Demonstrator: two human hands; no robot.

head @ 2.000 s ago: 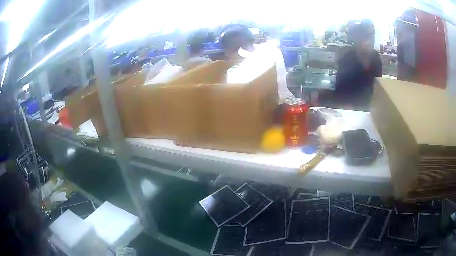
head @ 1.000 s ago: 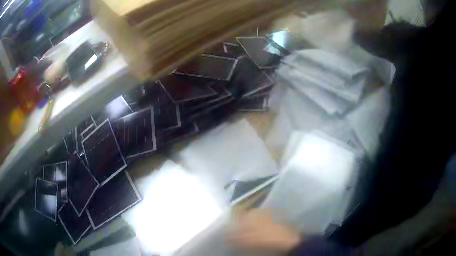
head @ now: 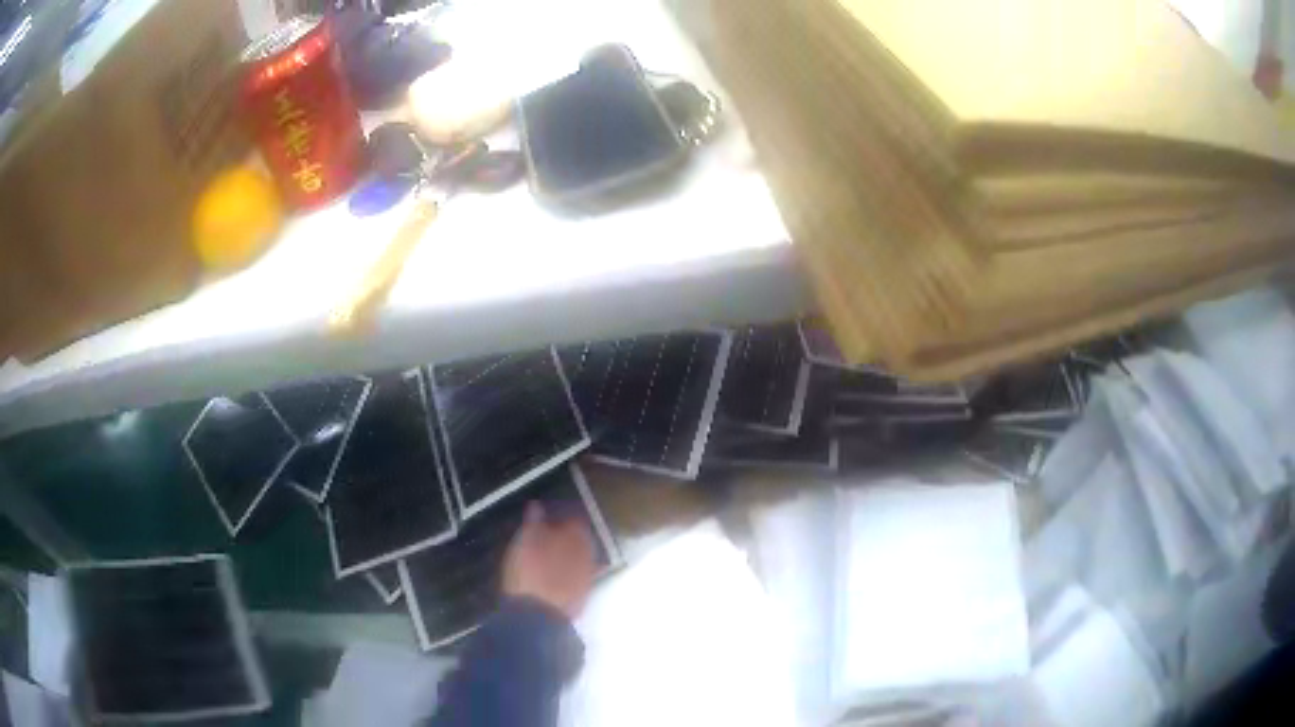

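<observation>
My left hand (head: 551, 557), bare with a dark sleeve, reaches in from the bottom and touches a glossy black panel with a white border (head: 457, 580). It is blurred, and whether its fingers grip the panel is unclear. My right hand is not in view. Several more black panels (head: 504, 412) lie overlapping in a heap below the shelf. A glaring white sheet or sleeve stack (head: 689, 639) lies just right of my hand. Another white stack (head: 930, 589) lies beside it. A separate black panel (head: 156, 639) is at the lower left, by white packets.
White packets (head: 1186, 440) are fanned at the right. The raised white shelf (head: 597, 291) holds thick tan cardboard sheets (head: 909, 213), a dark case (head: 599, 128), a red can (head: 303, 121), a yellow-orange object (head: 236, 217), a thin yellow-handled tool (head: 384, 270) and a brown box (head: 114, 185).
The view has swung back left and moved closer to the shelf and heap. The hand seen near the white stacks a second ago is gone, and a hand now touches a panel in the heap.
</observation>
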